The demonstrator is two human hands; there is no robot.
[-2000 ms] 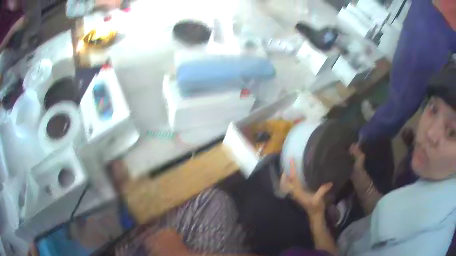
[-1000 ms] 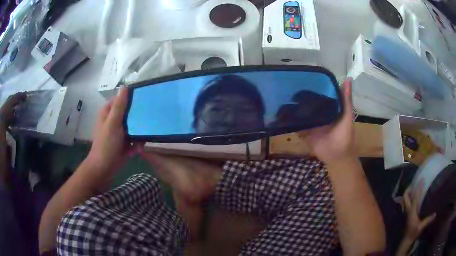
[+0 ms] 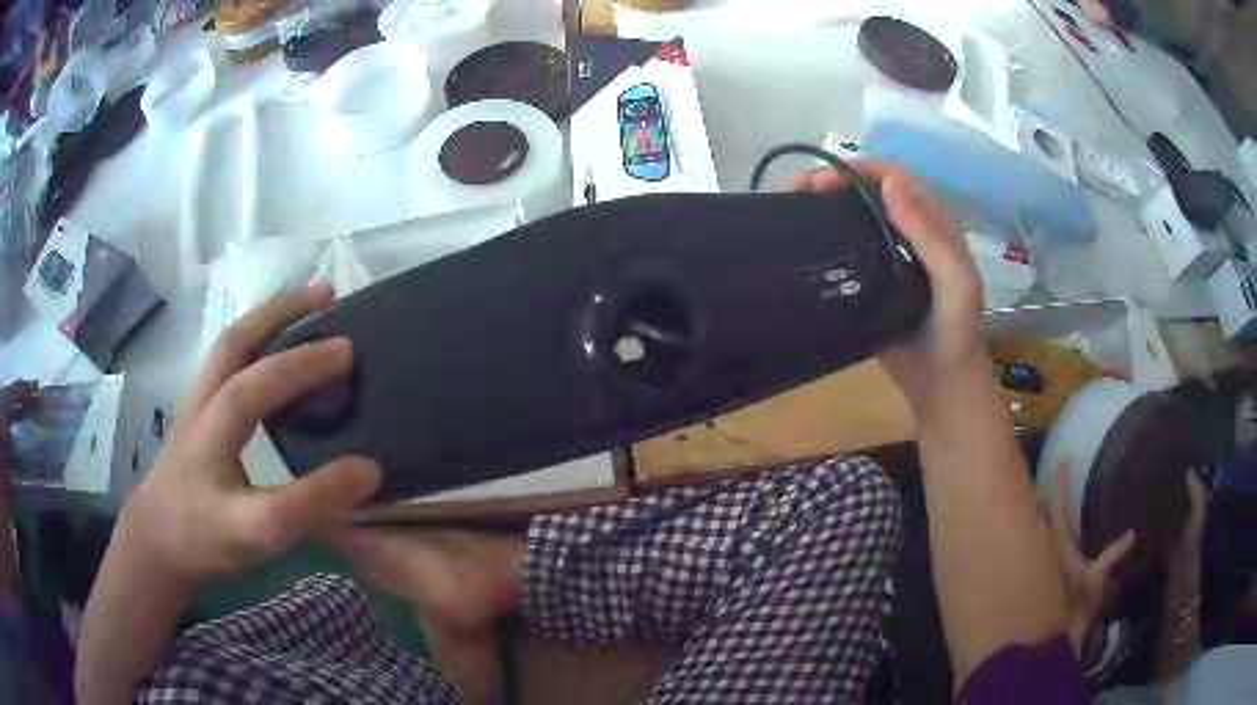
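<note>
A long black mirror dash cam (image 3: 483, 344) is held up above my lap with its black back facing me. A round mount or lens bulges at its middle, and small markings show near its right end. A black cable loops over the right end. My left hand (image 3: 262, 427) grips the left end, with fingers spread over the back. My right hand (image 3: 924, 262) grips the right end; some of its fingers are hidden behind the dash cam. The mirror face is out of sight.
Behind are a mirror dash cam box (image 3: 641, 131), a white shell with brown centre (image 3: 485, 152), brown discs (image 3: 907, 53) and a blue-wrapped bar (image 3: 979, 172). At right, an open box (image 3: 1130, 338) stands by another person's hands (image 3: 1089, 565) on a white and brown drum.
The dash cam has turned over from its blue mirror face to its black back and now tilts up to the right. Both hands still hold its ends. The view has shifted.
</note>
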